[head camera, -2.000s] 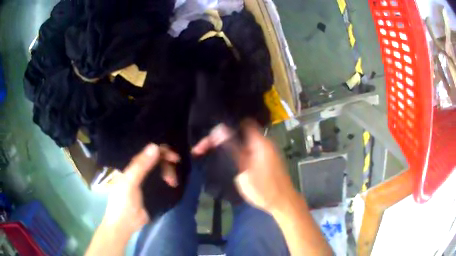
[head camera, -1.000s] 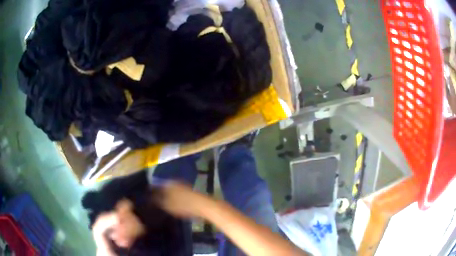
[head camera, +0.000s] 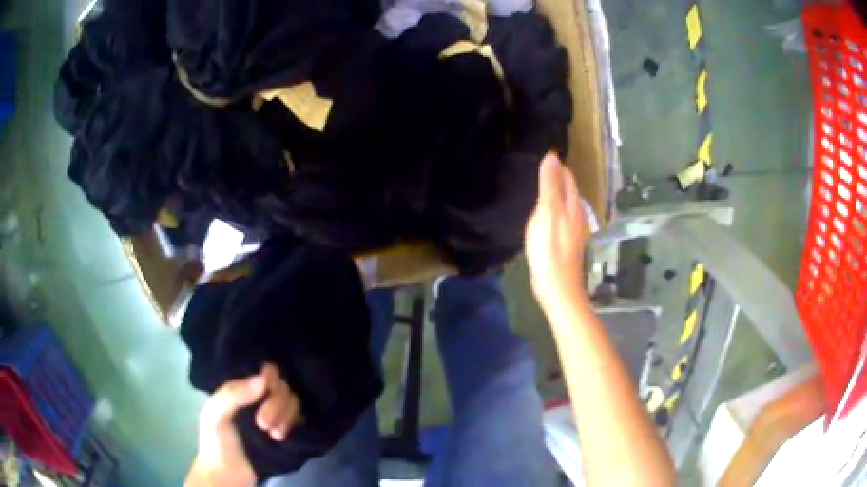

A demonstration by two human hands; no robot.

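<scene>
A bunch of black fabric [head camera: 295,333] lies over my left thigh and against the near edge of the carton [head camera: 589,105]. My left hand [head camera: 252,409] grips its near side with curled fingers. My right hand [head camera: 559,224] is seen edge-on at the right side of the black fabric pile [head camera: 399,152] in the carton, touching the cloth. Its fingers point up, and whether they hold cloth is hidden. A tan tie with a ticket [head camera: 302,103] is around the left bundle, and another tan tie [head camera: 473,48] is on the right bundle.
A red perforated basket [head camera: 837,190] stands at the right above the table's rounded wooden edge [head camera: 780,423]. A grey metal table frame [head camera: 684,224] is right of the carton. Blue and red containers [head camera: 43,399] are on the floor at the lower left.
My right hand has moved from beside my left hand, over my lap, to the right side of the pile. The black bunch at my left hand now extends up to the carton edge.
</scene>
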